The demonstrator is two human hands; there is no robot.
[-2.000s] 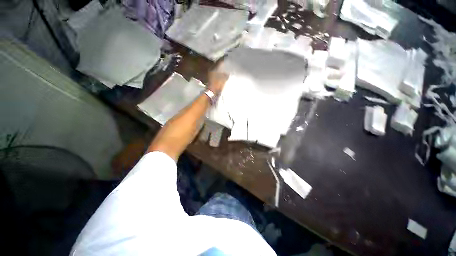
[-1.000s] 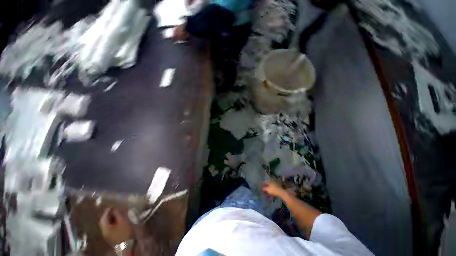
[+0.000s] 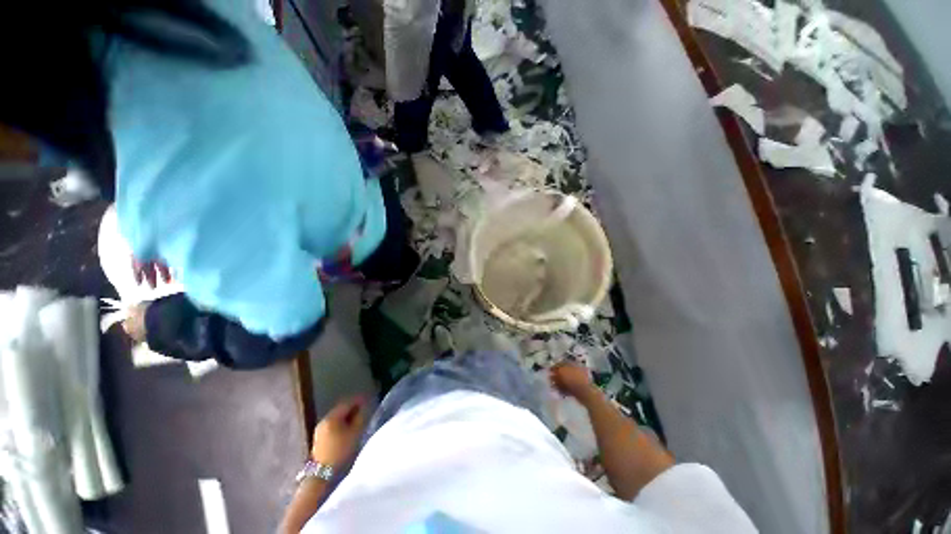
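Observation:
A round, tan, open waste basket (image 3: 603, 246) stands on the scrap-covered floor in front of me, with some pale scraps inside and at its rim. My left hand (image 3: 340, 429), with a metal watch on the wrist, is low beside the left table's edge. My right hand (image 3: 570, 380) is low at my right side, below the basket and apart from it. Both hands are small and blurred. I see no object in either, and their finger positions are unclear.
A person in a light blue top (image 3: 224, 156) bends over the dark left table (image 3: 167, 428), where white rolled bundles (image 3: 52, 386) lie. Another person's legs (image 3: 459, 83) stand beyond the basket. A long grey surface (image 3: 678, 229) and a scrap-littered table (image 3: 834, 250) run along the right.
My left hand has left the white panels and lowered beside the table. My view has turned towards the aisle. The person in blue and the basket are now nearer.

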